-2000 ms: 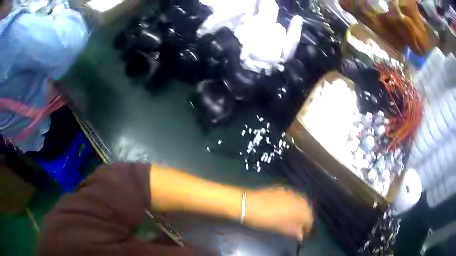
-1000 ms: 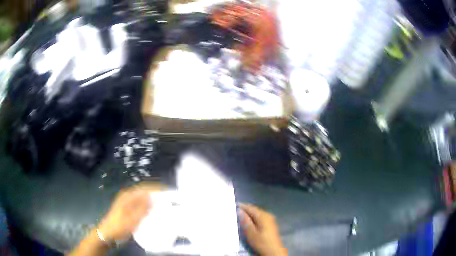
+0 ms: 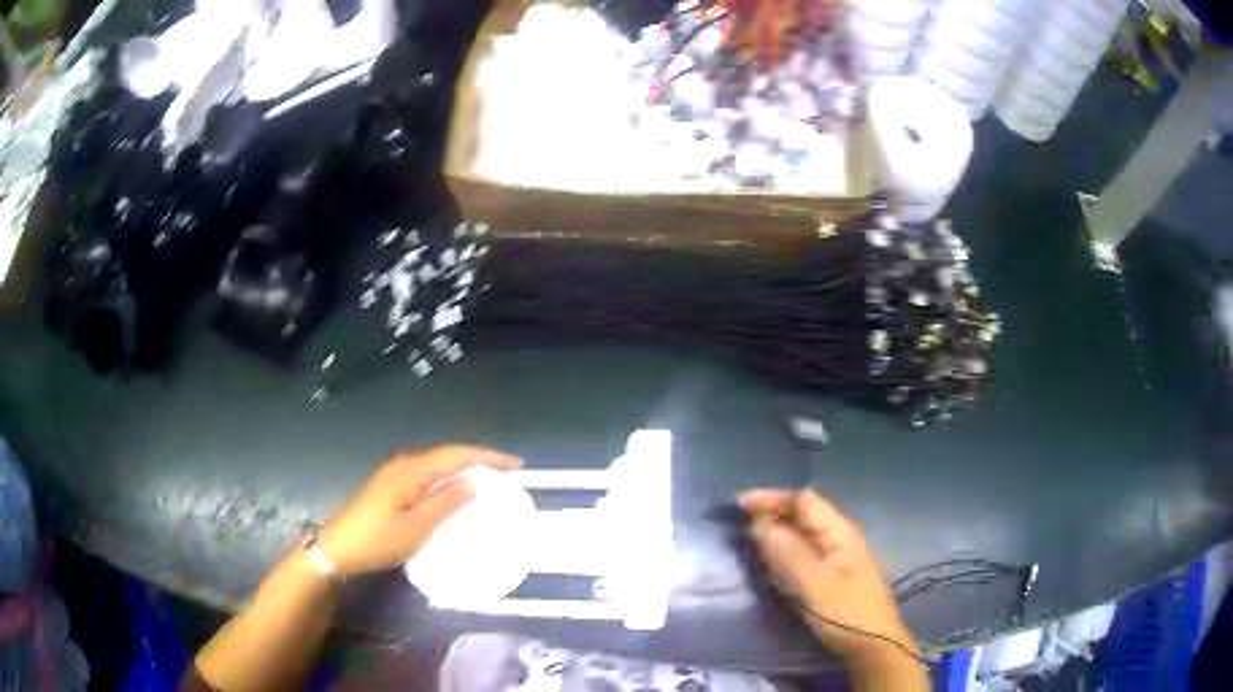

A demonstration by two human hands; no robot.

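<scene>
My left hand (image 3: pixel 392 521) holds a white housing (image 3: pixel 636 534) by its round end, low over the front of the dark green bench. The housing's two parallel arms run right to a blockier end. My right hand (image 3: pixel 818 561) is to the right of the housing, apart from it, and pinches a thin black cable lead (image 3: pixel 933 579). One small light tip of a lead (image 3: pixel 809 430) shows above the fingers, and the lead trails right past the wrist. The hand is slightly blurred.
An open carton (image 3: pixel 676 216) of small white parts stands ahead, with a bundle of black leads (image 3: pixel 676 304) along its near side. Black cups (image 3: pixel 264 284) are heaped at the left with white housings behind. A white round piece (image 3: pixel 920 142) and ribbed white columns (image 3: pixel 1041 68) stand at the right.
The view has swung and steadied. The white housing now lies turned sideways in my left hand. My right hand has moved away from it to the right, holding a lead.
</scene>
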